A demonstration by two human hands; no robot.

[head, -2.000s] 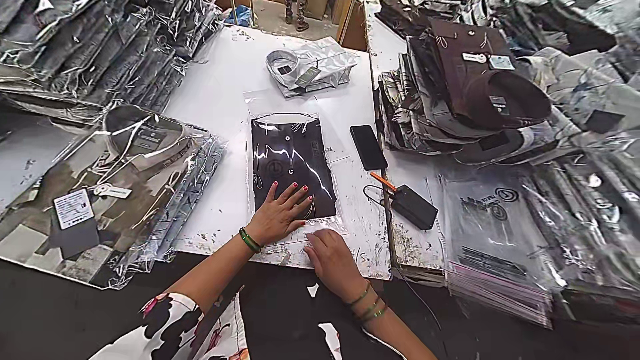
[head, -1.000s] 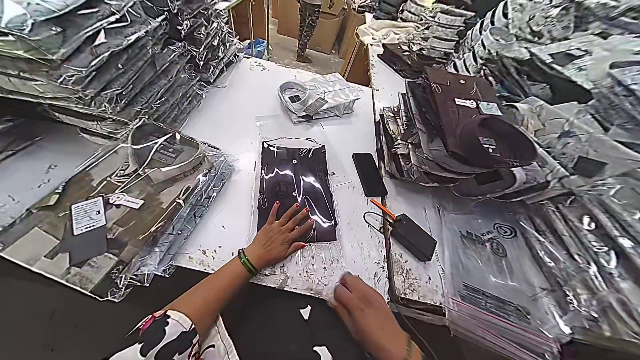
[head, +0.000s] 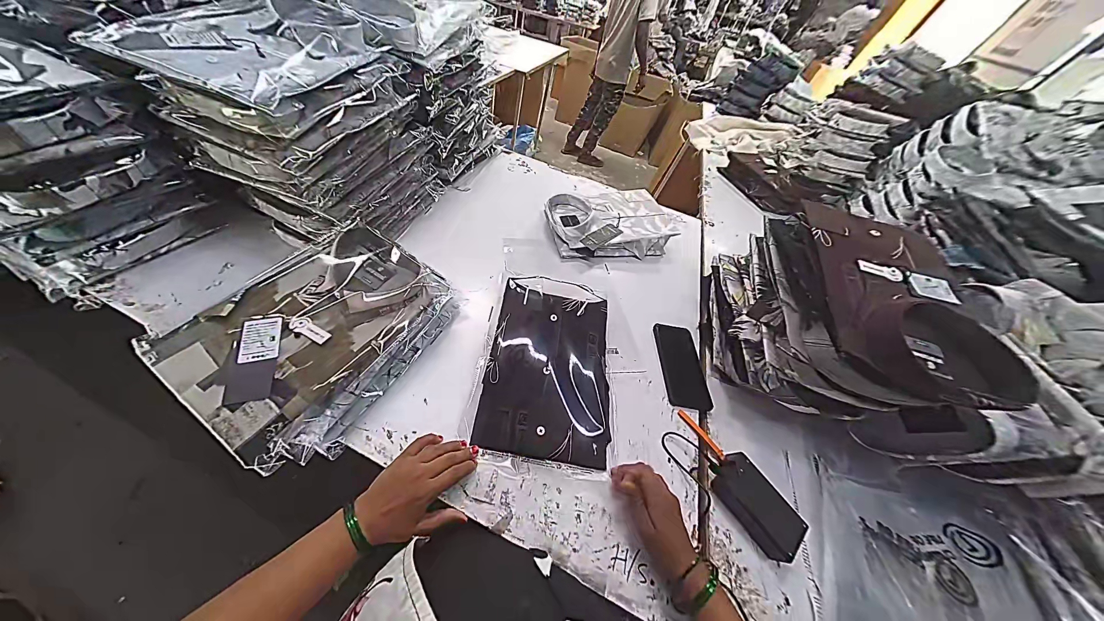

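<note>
A dark folded shirt (head: 548, 379) lies in a clear plastic bag on the white table, its buttons facing up. My left hand (head: 423, 487) rests at the bag's lower left corner, fingers extended, thumb apart. At the bag's lower right corner is my right hand (head: 651, 504), its fingers curled against the edge; whether they pinch the plastic cannot be made out. Beyond the bag sits a pale patterned folded shirt (head: 634, 224). A black phone (head: 682, 368) lies right of the bag, above a black box-shaped device (head: 759, 507) with a cable and an orange pen-like stick (head: 701, 435).
Tall stacks of bagged shirts (head: 302, 112) stand at the left, behind a bagged patterned shirt (head: 302, 345). Folded shirts with a maroon one (head: 888, 285) on top are piled at the right, near clear printed bags (head: 914, 535). A person (head: 608, 78) stands beyond the table by cardboard boxes (head: 634, 121).
My left hand has moved off the middle of the bagged shirt to its lower left corner. My right hand is again at the bag's lower edge after being nearer me. The view has tilted up.
</note>
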